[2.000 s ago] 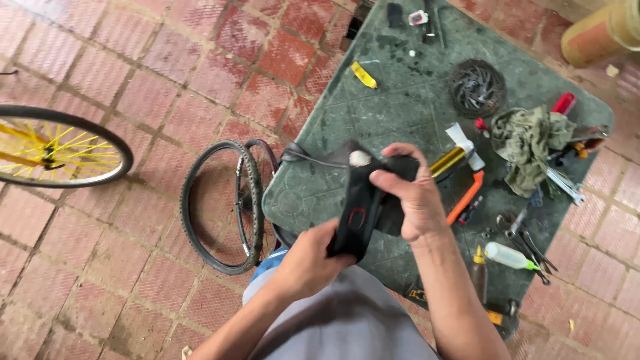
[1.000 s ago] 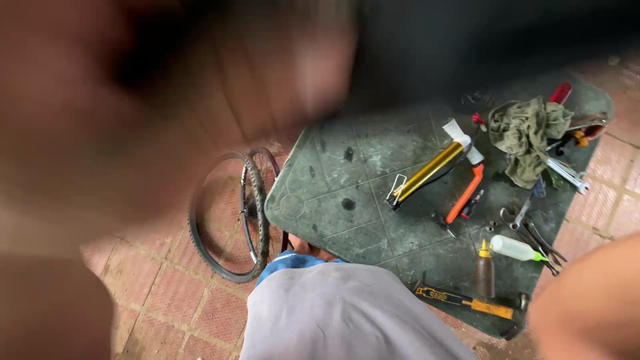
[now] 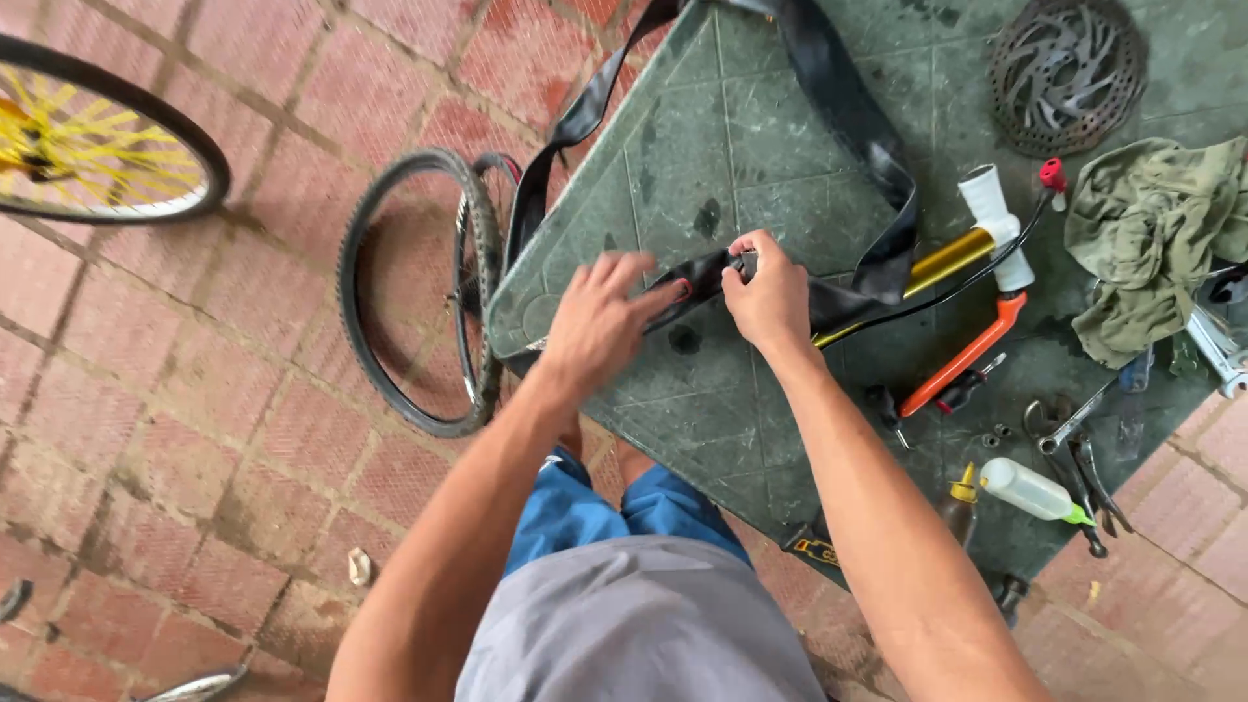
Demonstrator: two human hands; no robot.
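Note:
A flat black bicycle inner tube [image 3: 858, 127] lies in a wide loop across the green table [image 3: 673, 419], and part of it hangs past the left edge. My left hand [image 3: 606, 317] rests on the tube with fingers spread, its index fingertip at a small red-edged mark on the rubber. Just to the right, my right hand [image 3: 768, 292] pinches a small dark piece between thumb and fingers over the tube; what the piece is cannot be told. A gold hand pump [image 3: 951, 263] with a white head and orange handle [image 3: 965, 356] lies right of my right hand, partly under the tube.
On the table's right are a brake disc [image 3: 1068, 78], a green rag [image 3: 1150, 234], wrenches [image 3: 1214, 346], pliers [image 3: 1072, 458], a screwdriver [image 3: 965, 390] and a clear bottle [image 3: 1026, 489]. A tire [image 3: 351, 292] leans by the left corner; a yellow-spoked wheel [image 3: 210, 166] stands farther left.
Two seconds ago both hands held a dark bundle above the table corner. Now the tube is spread in a loop, with both hands low on it. The view has come closer.

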